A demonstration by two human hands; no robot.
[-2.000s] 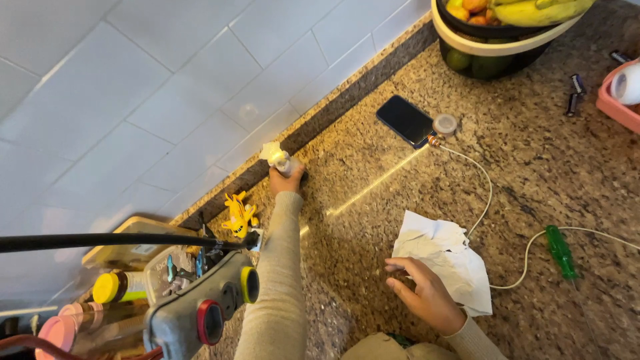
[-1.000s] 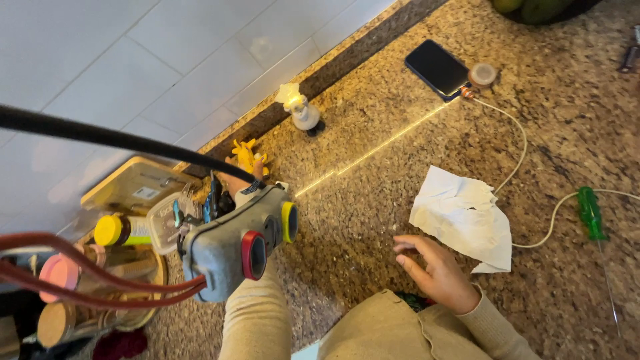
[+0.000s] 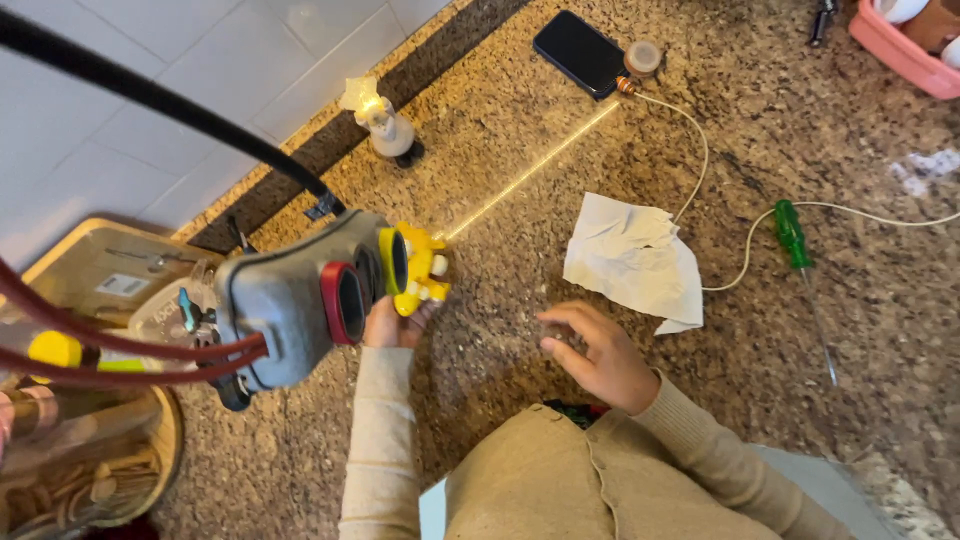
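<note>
My left hand (image 3: 397, 324) holds a yellow toy figure (image 3: 421, 270) with white parts above the granite counter; a grey device with a red and a yellow ring hides part of both. My right hand (image 3: 600, 356) hovers with bent fingers apart, holding nothing, just below a crumpled white paper towel (image 3: 634, 259). A small white figurine lamp (image 3: 390, 131) with a lit star on top stands near the wall edge. A green-handled screwdriver (image 3: 791, 236) lies right of the paper, beside a thin white cable (image 3: 705, 161).
The grey device (image 3: 289, 300) hangs at the left on a black arm, with red tubes. Behind it are a wooden board (image 3: 97, 244), plastic tubs and a round tray (image 3: 172, 450) with jars. A smartphone (image 3: 577, 52) and a small round puck (image 3: 643, 58) lie at the top; a pink basket (image 3: 900, 60) stands top right.
My left hand has let go of the white figurine lamp, which now stands by the wall, and has taken hold of the yellow figure and brought it nearer. My right hand stays near the paper.
</note>
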